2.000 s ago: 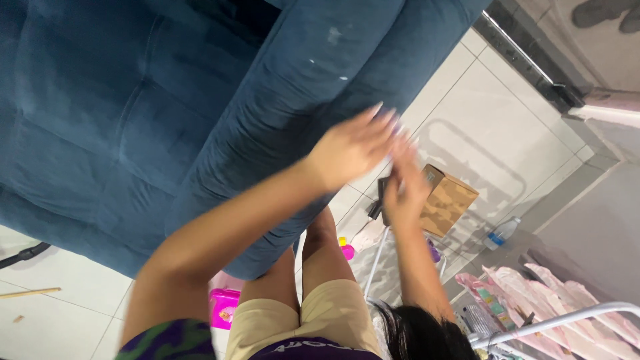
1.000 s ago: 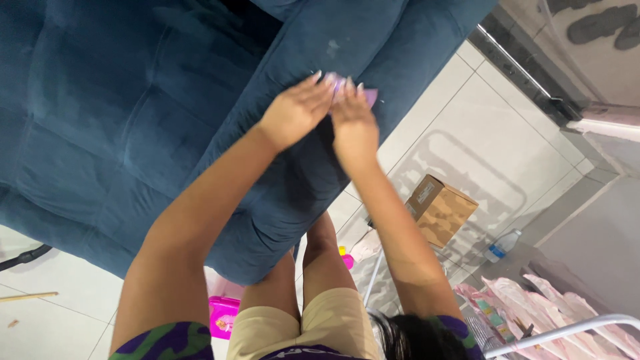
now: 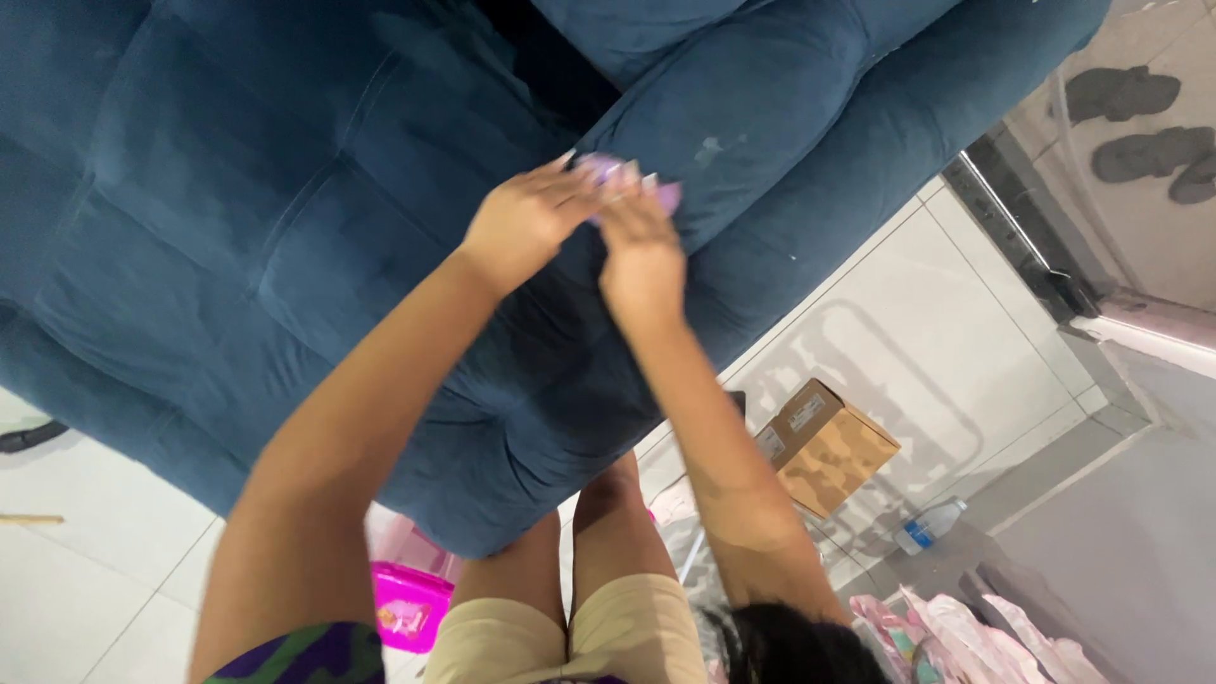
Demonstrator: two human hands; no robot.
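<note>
A blue plush sofa (image 3: pixel 313 218) fills the upper left, and its padded armrest (image 3: pixel 741 123) runs up to the right with a pale mark on it. Over the armrest, my left hand (image 3: pixel 532 218) and my right hand (image 3: pixel 641 237) meet at the fingertips. A small purple piece, perhaps a cloth (image 3: pixel 669 198), is pressed under the fingers of both hands against the fabric. The fingers cover most of it and are slightly blurred.
A cardboard box (image 3: pixel 841 461) and a plastic bottle (image 3: pixel 931 525) are on the tiled floor at right, near pink clothes (image 3: pixel 969 632). Dark sandals (image 3: pixel 1121 93) lie at upper right. A pink plastic container (image 3: pixel 410 608) is beside my legs below the sofa.
Both hands, blurred and higher over the armrest's outer side earlier, now press together on its inner side. The pale mark shows to the right of my fingers.
</note>
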